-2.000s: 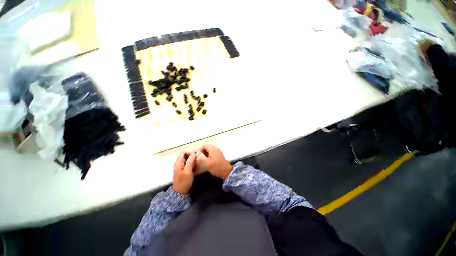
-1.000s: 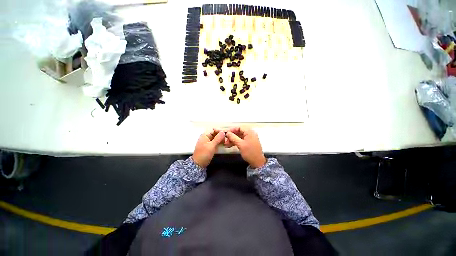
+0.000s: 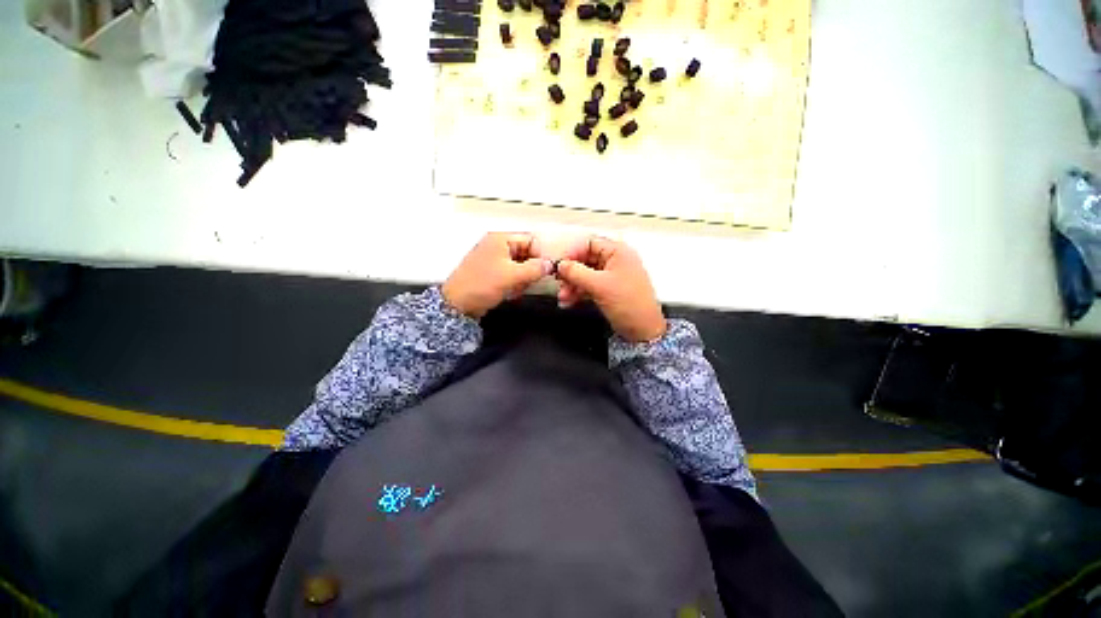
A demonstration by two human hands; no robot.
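Observation:
My left hand (image 3: 496, 273) and my right hand (image 3: 610, 285) meet at the table's front edge, fingertips together. A tiny black piece (image 3: 555, 267), likely a strip or loop, shows pinched between both sets of fingertips; most of it is hidden by the fingers. Small black keeper loops (image 3: 631, 99) lie scattered on the pale yellow work board (image 3: 737, 157), beyond my hands. A few laid-out black strips (image 3: 454, 44) lie side by side at the board's left edge, cut off by the top of the picture.
A tangled black strip pile (image 3: 293, 66) lies left of the board, beside a crumpled white bag (image 3: 178, 54) and a small open box (image 3: 87, 24). A plastic bag (image 3: 1084, 229) lies at the far right of the table (image 3: 302, 229). A dark object with a metal frame (image 3: 899, 377) stands below right.
The view has turned from its earlier tilt and tipped down, so the board and pile sit higher in the picture. My hands stay together at the fingertips by the table edge.

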